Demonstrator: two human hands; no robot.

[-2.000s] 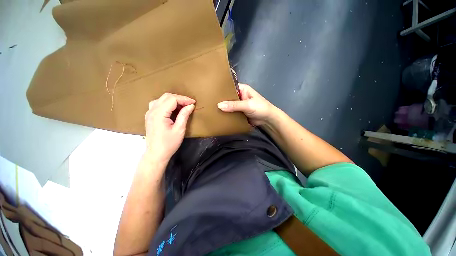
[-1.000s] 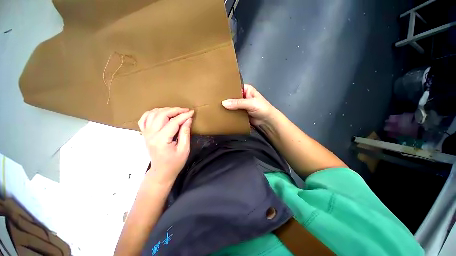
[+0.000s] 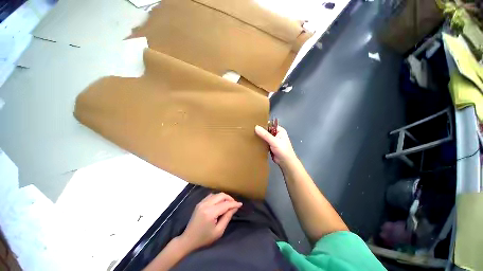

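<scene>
A brown garment panel lies partly on the table and hangs over its edge by my lap. My right hand grips the panel's right edge with the thumb on top. A small dark-red pointed tool, perhaps snips, shows between the fingers of that hand. My left hand is off the panel, above the dark apron, with thumb and fingertips together. No thread can be made out in it. Small pale specks and a faint stitched line show on the panel.
More brown panels lie behind the working panel. Pale grey-white sheets lie on the left. Across the dark floor are a pale metal frame and yellow-green fabric on the far right.
The left hand has left the panel and moved down over the apron. The long thread loop no longer shows on the panel. The view has shifted, showing more table and floor.
</scene>
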